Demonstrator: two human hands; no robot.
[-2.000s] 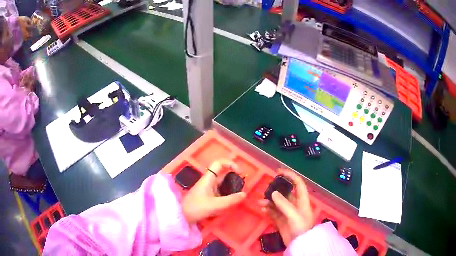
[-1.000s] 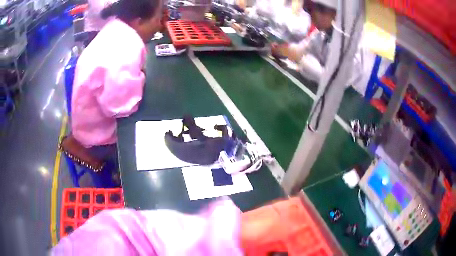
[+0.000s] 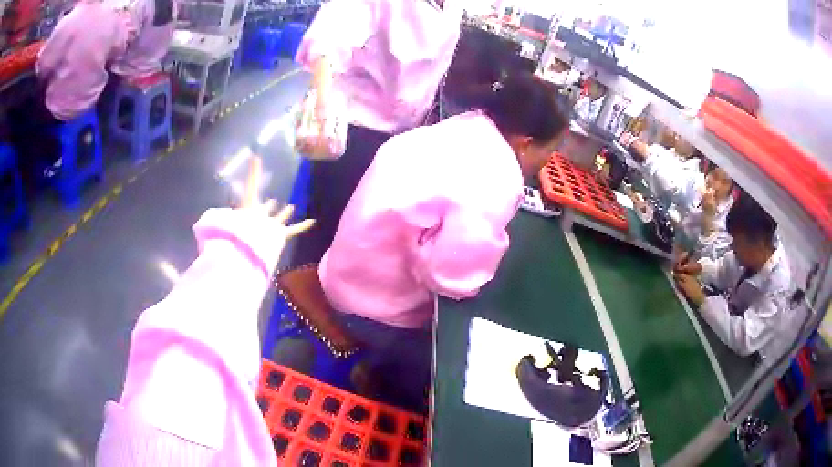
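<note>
My left hand (image 3: 255, 212) is raised at the left of the view, arm stretched forward in a pink sleeve, fingers spread and empty, over the grey floor. My right hand is not in view. Below and right of my left sleeve lies an orange-red compartment tray (image 3: 336, 409), with dark items in several square pockets. My sleeve covers its left side, and its lower part is cut off by the frame's edge.
A person in a pink smock (image 3: 429, 210) sits at the green bench (image 3: 488, 415), with another person standing behind. White papers (image 3: 488, 374), a black curved item (image 3: 561, 398) and a dark square pad (image 3: 580, 449) lie there. An orange tray (image 3: 584, 190) stands farther along.
The view has swung left. My left arm has moved from over the near tray to outstretched with fingers spread. The watches, instrument and my right hand, seen two seconds ago, are out of view.
</note>
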